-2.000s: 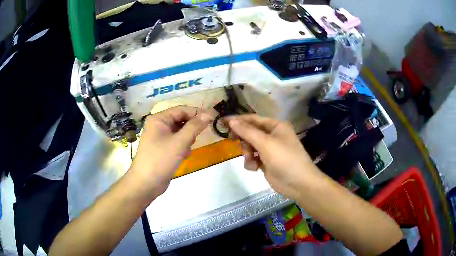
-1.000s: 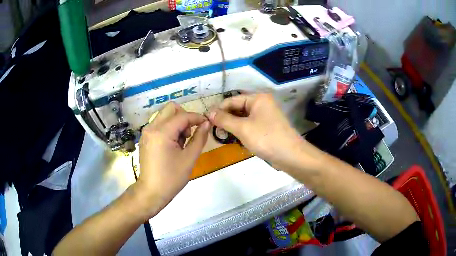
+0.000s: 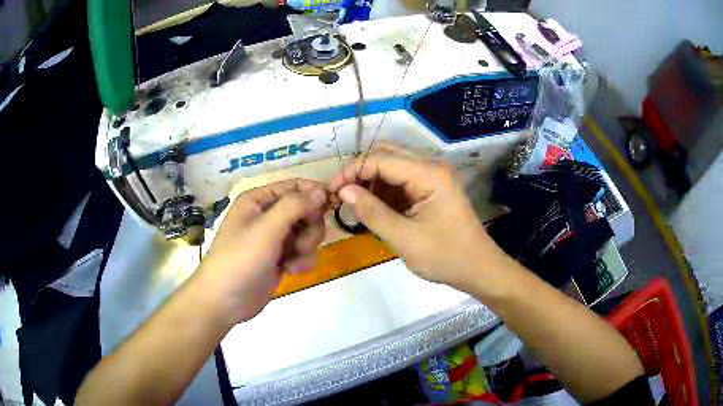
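My left hand (image 3: 265, 234) and my right hand (image 3: 416, 210) meet fingertip to fingertip in front of the white lockstitch machine (image 3: 277, 119). Both pinch a fine dark sewing thread (image 3: 380, 127), which runs up from the fingertips over the machine head. The thread between the fingertips is too small to make out clearly. A black scissor handle ring (image 3: 346, 220) shows just below my right fingers, partly hidden by them. The needle area (image 3: 188, 230) glows under the lamp at the machine's left end.
Black cloth (image 3: 47, 198) is piled left. An orange strip (image 3: 337, 264) lies on the white table (image 3: 349, 317). A green upright holder (image 3: 112, 55) stands behind the left end. Black pieces (image 3: 547, 214) lie right, with a red basket (image 3: 662, 333) beyond.
The hands parted slightly, then came together at the fingertips. The right hand has moved left to the left fingertips. A taut thread now shows rising from them across the machine.
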